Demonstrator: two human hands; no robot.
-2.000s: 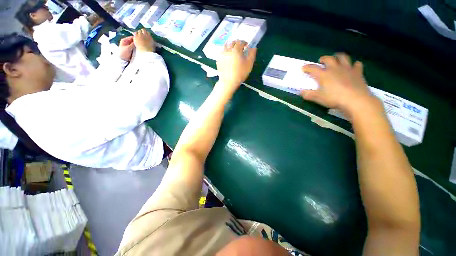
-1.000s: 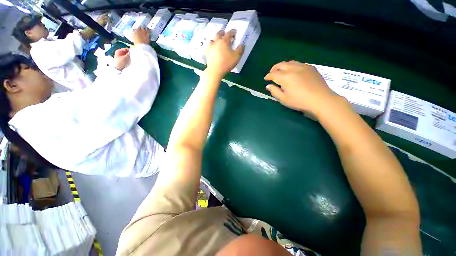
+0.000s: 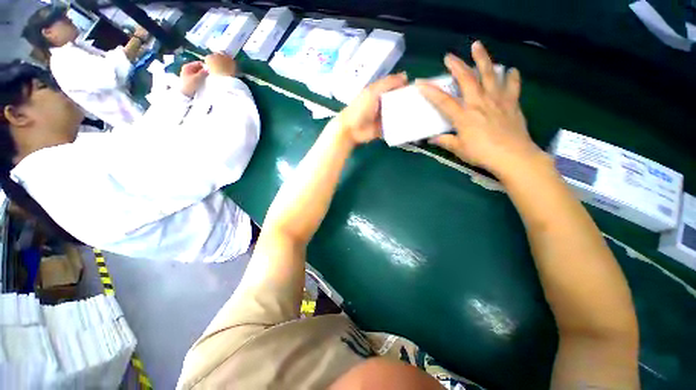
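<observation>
A white carton (image 3: 416, 114) is between my two hands over the far side of the green belt. My left hand (image 3: 365, 109) holds its left end, with the fingers curled on the edge. My right hand (image 3: 484, 110) lies on its top and right side with the fingers spread, hiding part of it. A closed white carton with small print and a dark label (image 3: 622, 179) lies on the belt to the right of my right hand. An open box base with a pale blue and pink top (image 3: 314, 52) stands beside a plain white box (image 3: 371, 65), left of my hands.
More white cartons (image 3: 269, 33) stand in a row at the upper left. Another carton (image 3: 687, 231) is cut off at the right edge. A person in a white coat (image 3: 145, 179) sits at the left. The glossy bench top (image 3: 427, 236) lies under my forearms.
My left hand has left the cartons at the left and moved right onto a carton. My right hand, empty a second ago, is now on that carton too. The cartons at the right have shifted.
</observation>
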